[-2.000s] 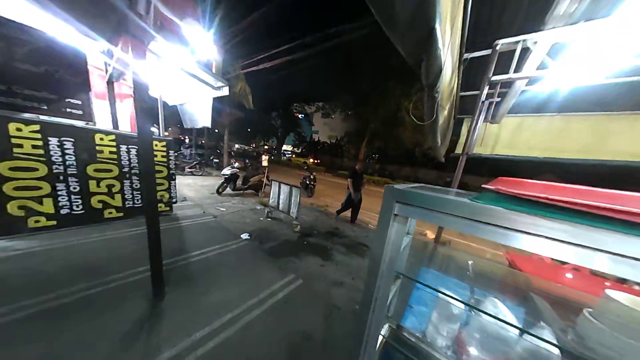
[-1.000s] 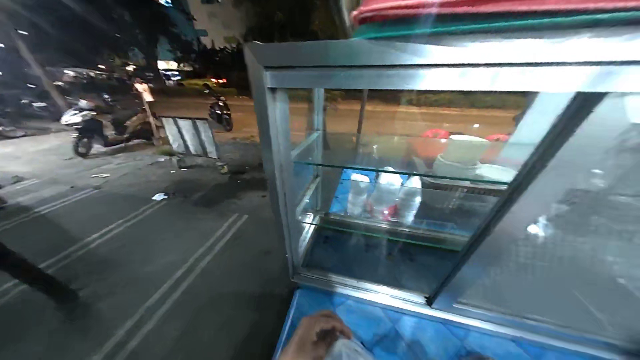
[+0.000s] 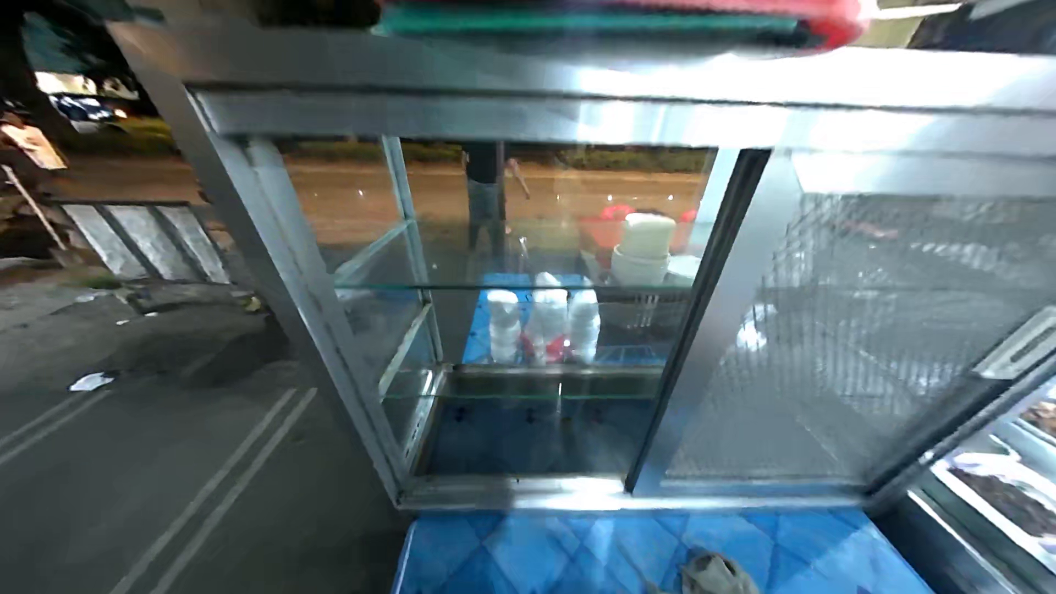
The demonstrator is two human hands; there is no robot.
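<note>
Neither of my hands shows in the head view now. In front of me stands a metal-framed glass display case (image 3: 272, 239) with glass shelves. Several clear bottles (image 3: 549, 318) appear upright through its glass, beside something red. Stacked white containers (image 3: 641, 247) show further right behind the pane. Below the case is a blue patterned counter top (image 3: 528, 553), with a crumpled greyish cloth-like item (image 3: 716, 573) at the lower edge of the view. A sliding glass panel (image 3: 792, 363) covers the right part of the case.
Red and green items (image 3: 610, 21) lie on top of the case. At left are a striped barrier panel (image 3: 148, 241) and white litter (image 3: 91, 381) on the pavement. A person (image 3: 485, 194) is visible through the glass. White-rimmed trays (image 3: 1002, 495) of food sit at lower right.
The view has swung right and down from the street to the display case. A hand at the bottom edge one second ago is out of view now.
</note>
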